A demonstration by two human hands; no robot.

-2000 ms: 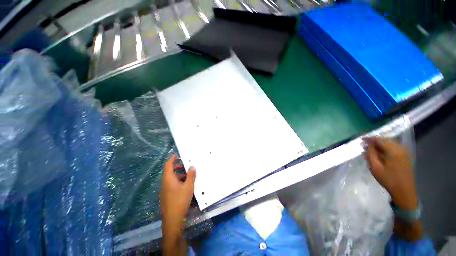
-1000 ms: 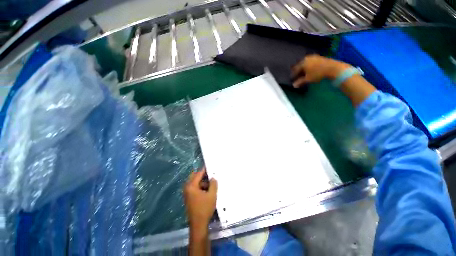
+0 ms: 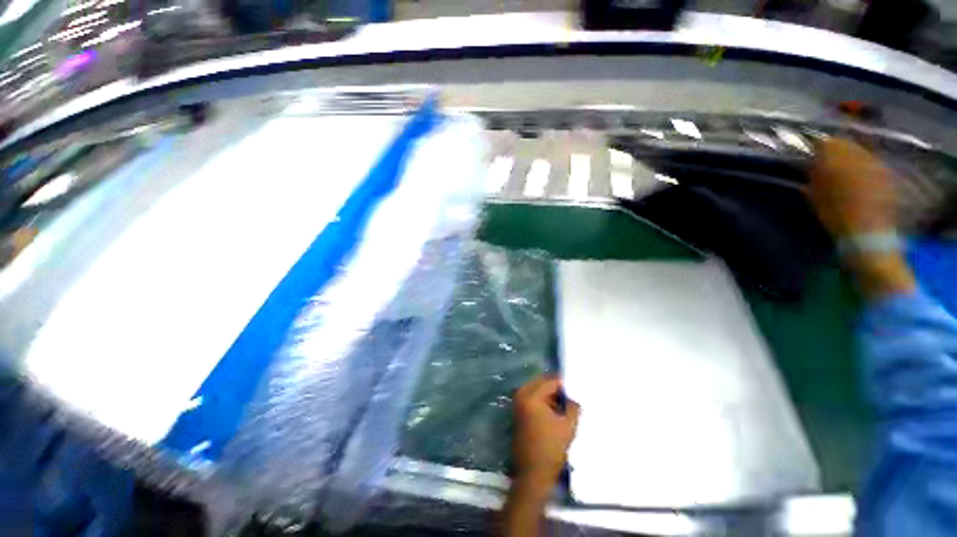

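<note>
The pale metal cover [image 3: 672, 383] lies on the green belt in front of me. My left hand [image 3: 546, 425] is at its left edge, with thumb and fingers closed on that edge. My right hand [image 3: 855, 194] is raised at the upper right, blurred, at the far edge of the black sheet [image 3: 745, 215]; its fingertips are hard to make out. The black sheet lies beyond the cover, near the rollers, and its far side looks lifted or folded. Clear bubble wrap [image 3: 483, 362] lies left of the cover.
A large white panel [image 3: 231, 252] with a blue-filmed edge [image 3: 304, 283] and bubble wrap lies at the left. Rollers [image 3: 577, 173] run behind the belt. The metal rail [image 3: 451, 474] is at the near edge. A blue piece shows at the far right.
The view has swung left, bringing the white panel into sight. My right hand went from the rail to the black sheet, then to its far side. My left hand stayed at the cover's edge.
</note>
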